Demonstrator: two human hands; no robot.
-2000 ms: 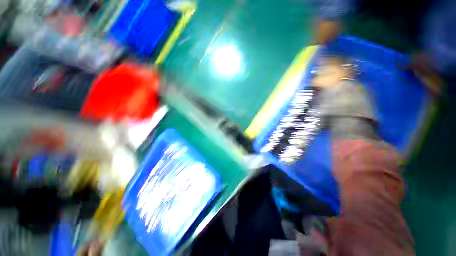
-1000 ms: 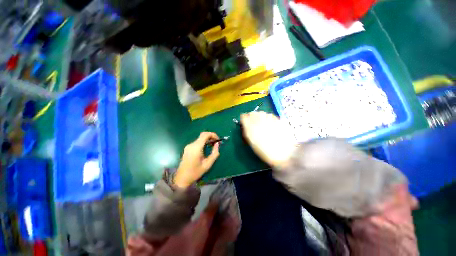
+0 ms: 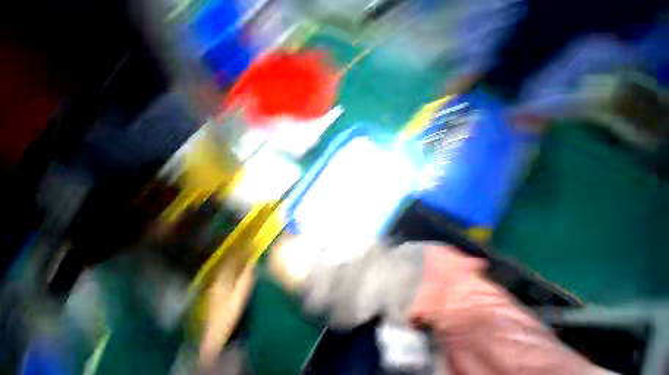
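The frame is heavily blurred. My right hand [image 3: 290, 261] is at the lower middle, beside the near corner of the shallow blue tray [image 3: 317, 172], whose contents show as a white glare. Its fingers and anything in them cannot be made out. My left hand [image 3: 222, 304] is a blurred streak at the lower left, near the yellow base [image 3: 257, 228] of the dark press. Whether it holds anything cannot be told.
A red bin [image 3: 284, 84] stands behind the shallow tray, with white paper by it. A larger blue tray [image 3: 477, 165] with silvery leads is at the right. Another person's blurred sleeve [image 3: 587, 69] is at the upper right.
The view has swung to the right and tilted, bringing the larger blue tray and another person's sleeve into sight. Both hands now appear blurred, lower and farther left for my left hand.
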